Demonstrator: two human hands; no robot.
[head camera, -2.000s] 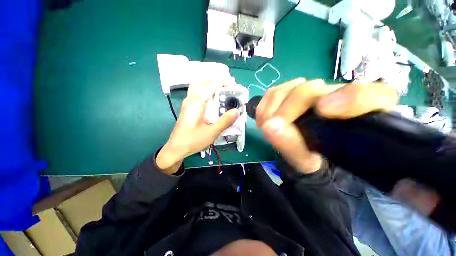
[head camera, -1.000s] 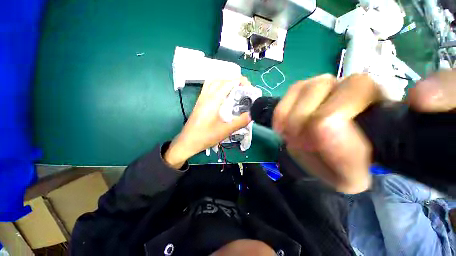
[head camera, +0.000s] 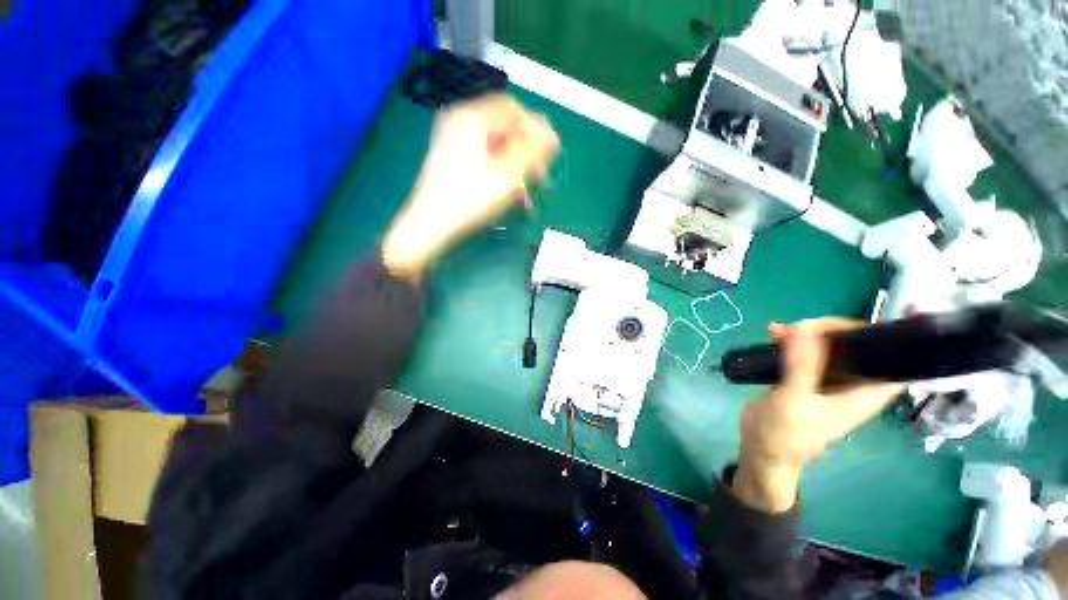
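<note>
The white camera unit (head camera: 609, 352) lies on the green mat with its round dark lens facing up. A black cable with a connector hangs from its left arm, and thin red and black wires are at its near edge. My left hand (head camera: 469, 182) is raised off the camera at the upper left, blurred; whether it holds something small cannot be seen. My right hand (head camera: 802, 416) grips the black electric screwdriver (head camera: 878, 352), its tip pointing left, apart from the camera. Two pale sealing rings (head camera: 717, 312) lie between camera and screwdriver.
The silver screw feeder (head camera: 703, 188) stands beyond the camera. A large blue bin (head camera: 264, 176) with black parts fills the upper left. Black plates (head camera: 451, 80) lie beside it. A cardboard box (head camera: 123, 463) is below left. More white camera units (head camera: 984, 252) are at the right.
My left hand has let go of the camera and moved up and left. The screwdriver has drawn away from the camera to the right. The view has shifted, showing more of the blue bin.
</note>
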